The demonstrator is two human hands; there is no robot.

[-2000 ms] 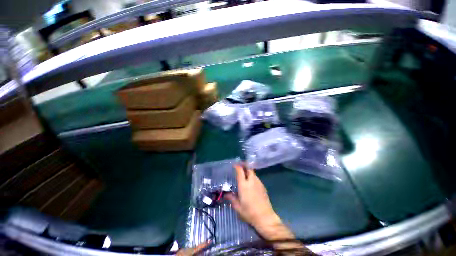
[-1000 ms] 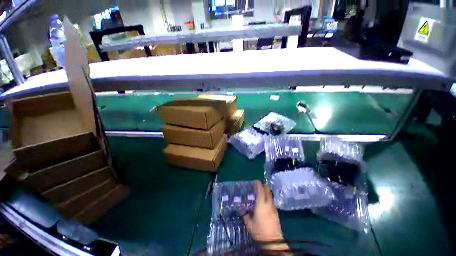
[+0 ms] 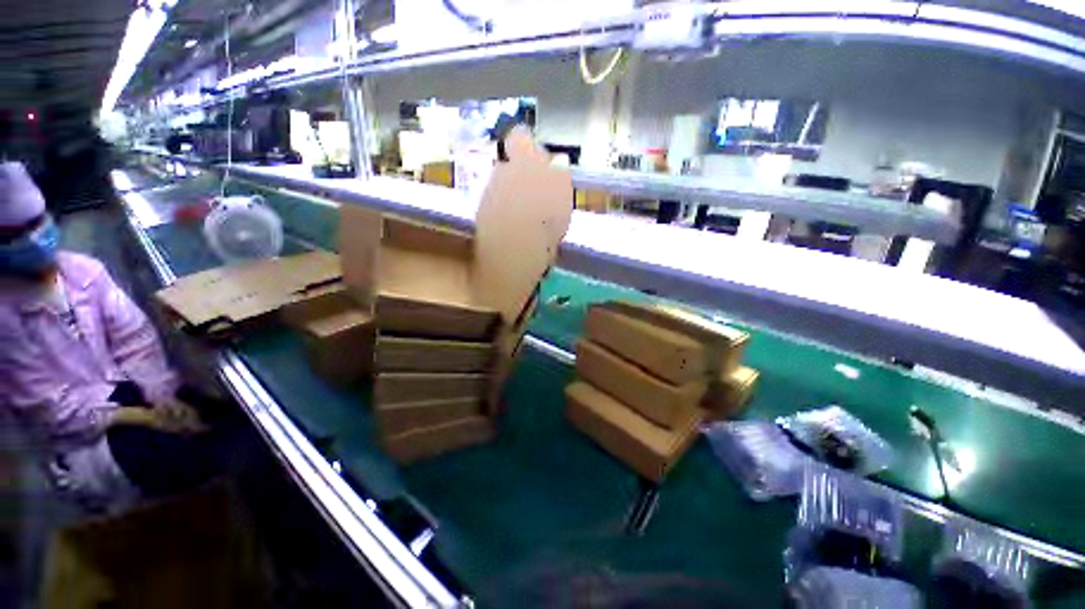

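Neither of my hands shows. Closed brown mailer boxes (image 3: 637, 399) stand stacked three high near the middle of the green conveyor, with more small boxes behind them. Open mailer boxes (image 3: 434, 357) are nested in a stack to their left, the top one with its tall lid (image 3: 521, 226) upright. Clear air-column bags (image 3: 851, 506) lie at the lower right, with dark items inside. Two more wrapped products (image 3: 833, 440) lie beside the closed boxes. The bags at the bottom right are cut off by the picture's edge.
A person (image 3: 89, 345) in a pink coat, cap and mask sits at the left beyond the metal rail (image 3: 315, 470). A large flattened or folded carton (image 3: 256, 289) and a white fan (image 3: 243, 228) are up the line. A white shelf (image 3: 773, 280) runs behind the conveyor.
The view has swung left and up. My hand and the air-column bag it was touching have left the picture. The seated person and the fan have come into view.
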